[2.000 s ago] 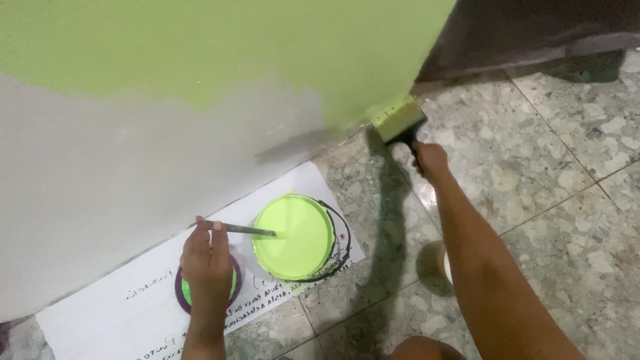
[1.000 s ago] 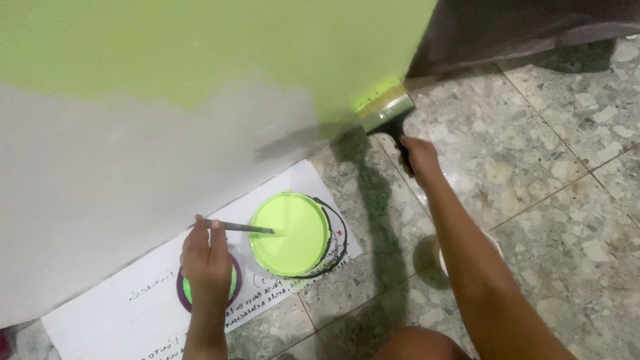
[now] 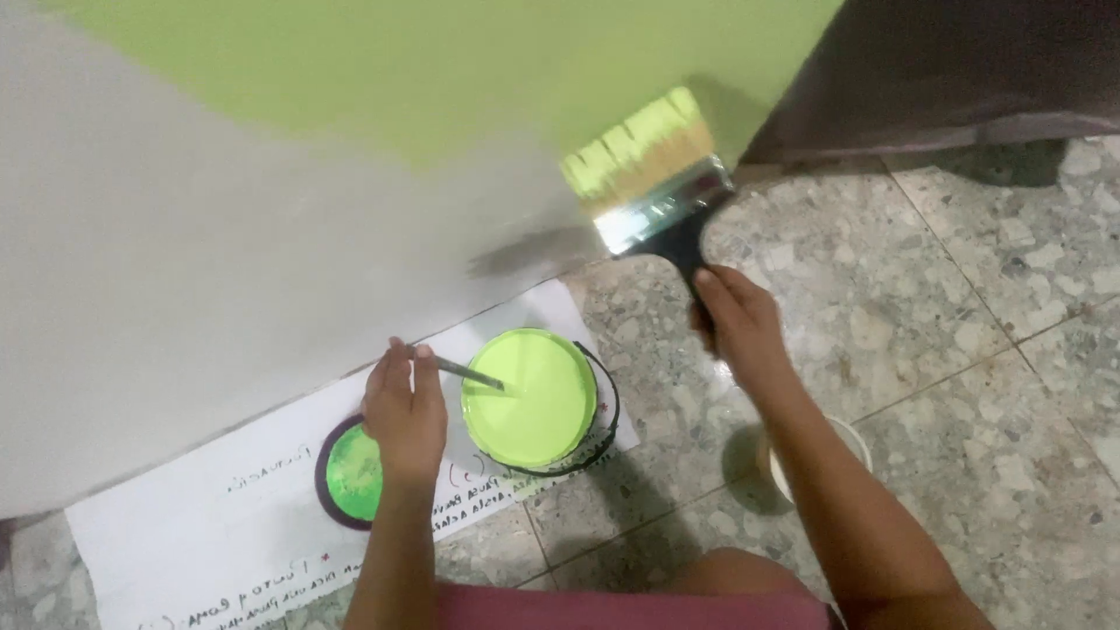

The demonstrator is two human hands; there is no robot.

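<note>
My right hand (image 3: 739, 319) grips the black handle of a wide flat paintbrush (image 3: 652, 162). The brush's bristles, coated in lime-green paint, are over the lower part of the partly green wall (image 3: 262, 210); whether they touch it I cannot tell. My left hand (image 3: 407, 411) holds a thin stick-like tool (image 3: 468, 372), whose far end lies over or in the paint of a round bucket (image 3: 529, 398) filled with lime-green paint. Beneath my left hand and partly hidden by it is a round dark-rimmed lid or dish (image 3: 350, 472) with brighter green paint.
Bucket and lid rest on a white paper sheet (image 3: 157, 542) bearing handwriting, along the wall's foot. A pale round container (image 3: 853, 437) is partly hidden behind my right forearm on the speckled tile floor (image 3: 927, 367). Dark sheeting or a dark surface (image 3: 945, 70) borders the wall at upper right.
The paintbrush in my right hand has moved away from the wall's bottom edge, up and left in the view, with more of its bristles showing. My left hand stays beside the bucket.
</note>
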